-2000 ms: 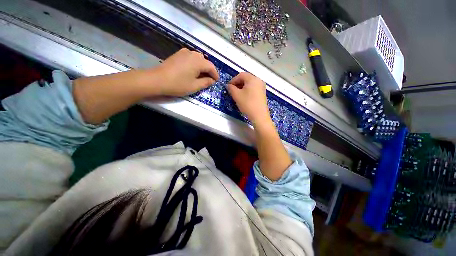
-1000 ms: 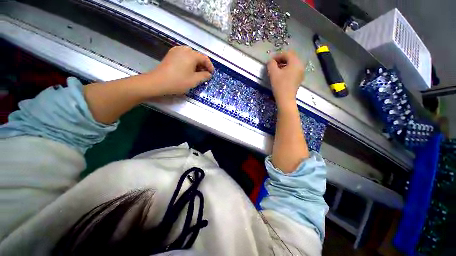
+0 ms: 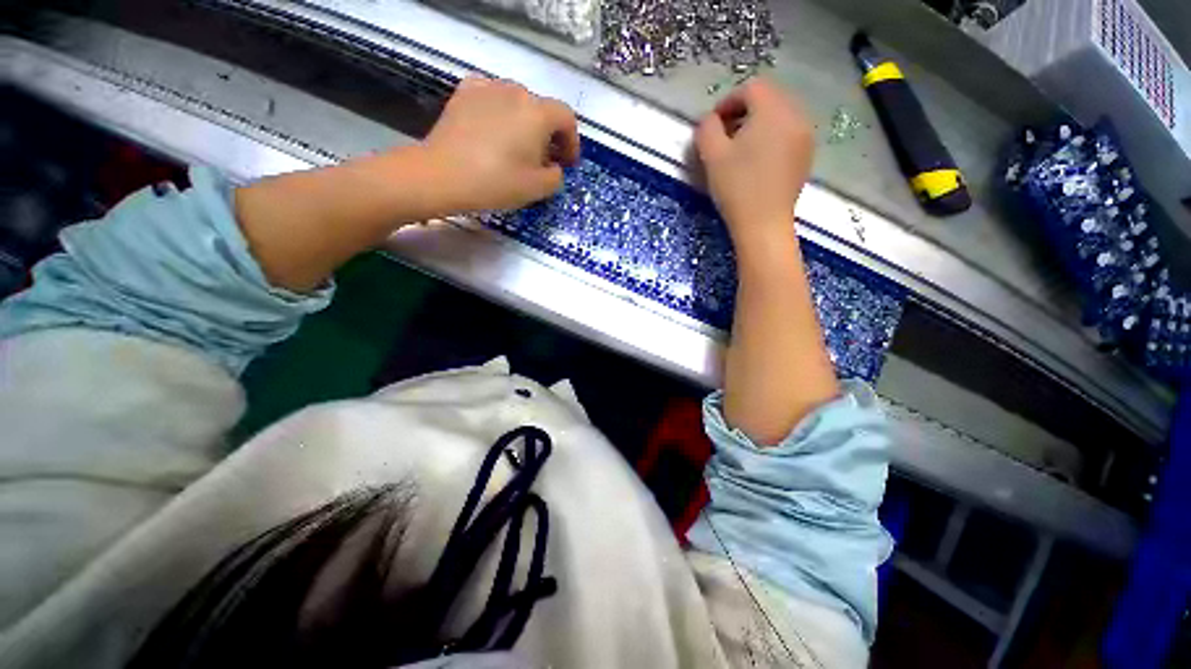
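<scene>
A blue circuit board panel (image 3: pixel 627 228), speckled silver and white, lies between the metal rails. My left hand (image 3: pixel 503 141) is over the panel's left end, fingers curled and fingertips together. My right hand (image 3: pixel 758 150) is over the far rail, just in front of the heap of small metal-leaded parts (image 3: pixel 686 32), fingers curled. Whether either hand holds a small part cannot be told. My right forearm hides a strip of the panel.
The grey shelf holds a black and yellow knife (image 3: pixel 910 124), a few small pale parts (image 3: pixel 845 124), a clear bag (image 3: pixel 559 13), a white slotted basket (image 3: pixel 1110 59) and a bundle of blue boards (image 3: pixel 1091 222). A blue bin (image 3: pixel 1156 588) is at the right edge.
My right hand has moved from the panel to the far rail near the parts heap. My left hand stays at the panel's left end. The view has shifted, moving the knife and basket rightward.
</scene>
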